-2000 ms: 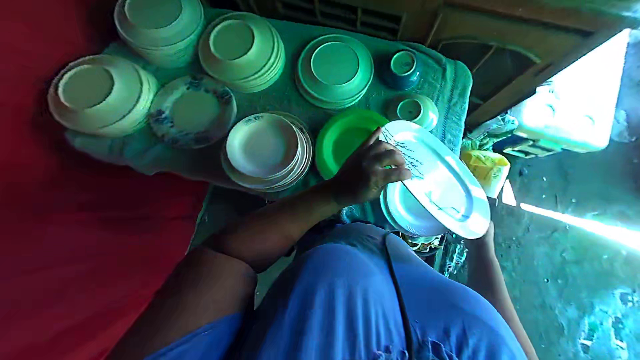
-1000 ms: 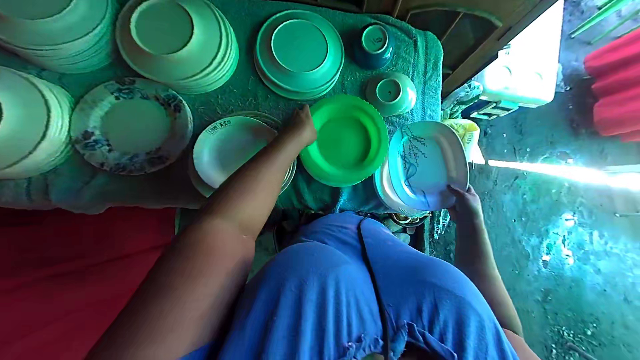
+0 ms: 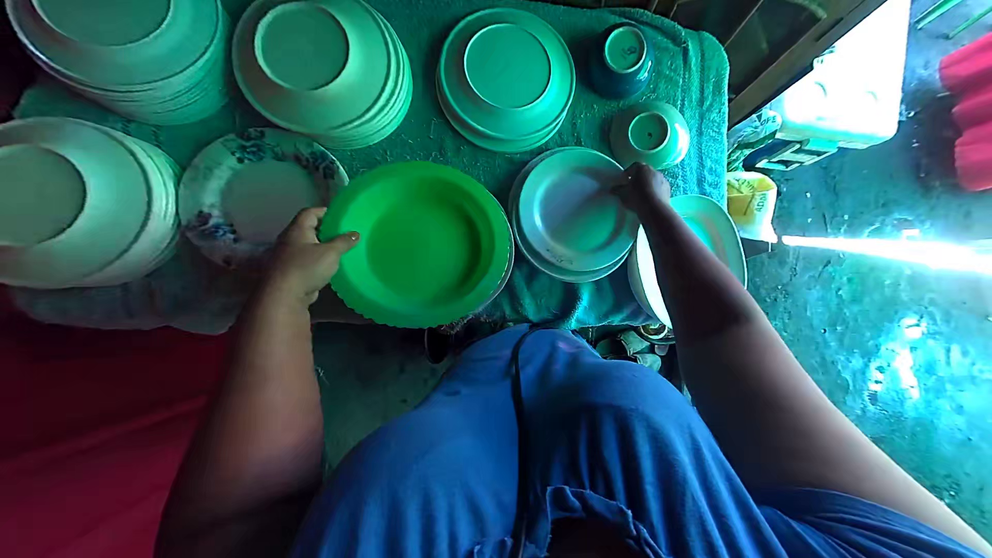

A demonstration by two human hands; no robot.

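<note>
My left hand (image 3: 310, 252) grips the left rim of a green plastic plate with a scalloped edge (image 3: 422, 244); a paler rim shows beneath it. To its right, my right hand (image 3: 645, 188) has its fingers at the rim of a white plate (image 3: 577, 209), the top one of a small stack. Partly behind my right forearm lie white dishes (image 3: 709, 221) at the towel's right edge. A plate with a blue floral rim (image 3: 263, 194) lies left of the green plate, near my left hand.
Upturned bowls or plates stand in stacks (image 3: 70, 201) (image 3: 322, 70) along the left and back of the green towel (image 3: 701, 85). Another upturned stack (image 3: 508, 77), a dark cup (image 3: 622, 58) and a pale cup (image 3: 649, 133) are at the back. A yellow container (image 3: 750, 203) is right of the towel.
The green plate has moved left, with my left hand now at its left rim. My right hand has moved from the oval dish at the right to the white plate stack. The view has shifted.
</note>
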